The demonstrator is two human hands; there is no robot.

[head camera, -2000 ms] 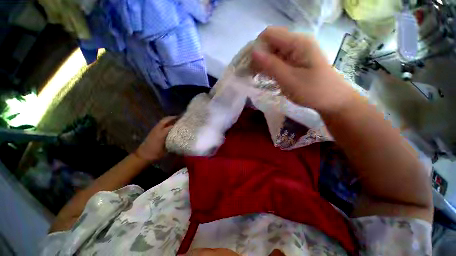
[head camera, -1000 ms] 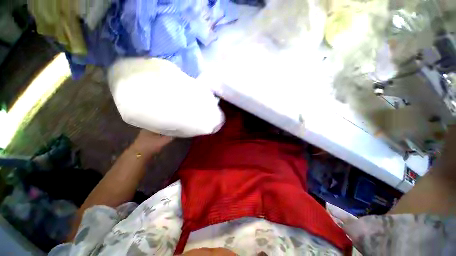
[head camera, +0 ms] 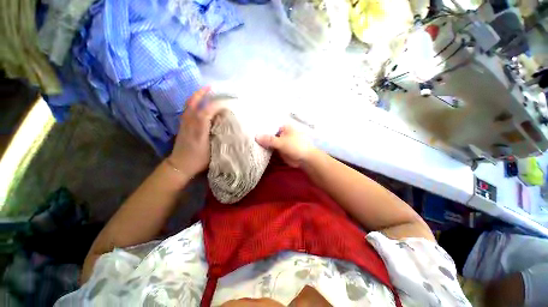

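A thick cream lace roll (head camera: 234, 162) with a ridged, coiled end is above my lap, in front of the table edge. My left hand (head camera: 195, 135) holds it on its left side, with the fingertips near its top. My right hand (head camera: 288, 145) is at its right side, thumb toward the roll; its other fingers are partly hidden. The upper part of the roll is washed out by glare against the white table.
The white table (head camera: 360, 138) crosses behind the roll. Blue checked garments (head camera: 156, 60) are heaped left. The sewing machine (head camera: 481, 90) stands right, with a switch box (head camera: 482, 189) on the table edge. Yellow cloth (head camera: 381, 21) lies behind. A person's arm (head camera: 505, 294) shows lower right.
The roll has turned from its blurred white side to show its coiled end. My right hand has come from the far right to the roll. The view has shifted, showing more of the machine.
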